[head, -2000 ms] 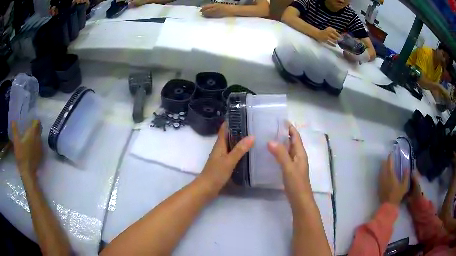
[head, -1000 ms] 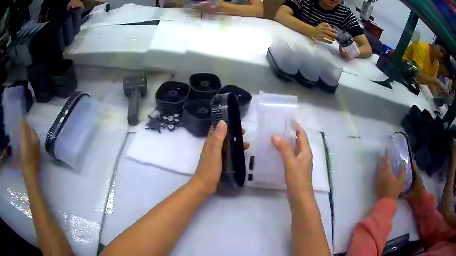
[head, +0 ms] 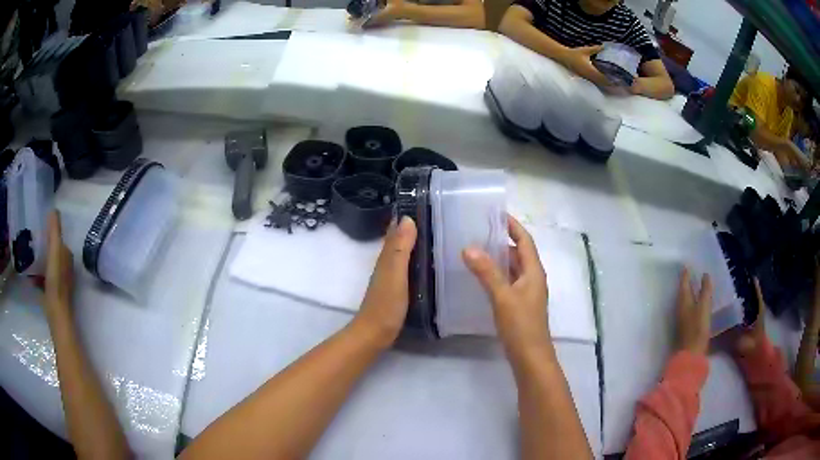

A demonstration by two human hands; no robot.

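Observation:
My left hand (head: 392,278) holds a black oval collar (head: 415,301) with fine ribs, upright on its edge. My right hand (head: 517,292) holds a frosted clear container (head: 463,207), fingers behind it and thumb on its near wall. The container's end meets the collar's right side; whether it is seated inside cannot be told. Both are over the white foam sheet (head: 297,269). The fingers of my left hand are hidden behind the collar.
Black cup-shaped housings (head: 315,167) and small dark fittings (head: 297,214) lie behind the foam. A dark grey handled part (head: 244,171) and a joined unit (head: 135,225) are at left. Joined units (head: 550,112) stand at the back. Other workers' hands (head: 697,310) are on both sides.
A second ago the collar and container were apart, the collar's hollow showing and small black pieces visible on the container. Now the container has moved left against the collar.

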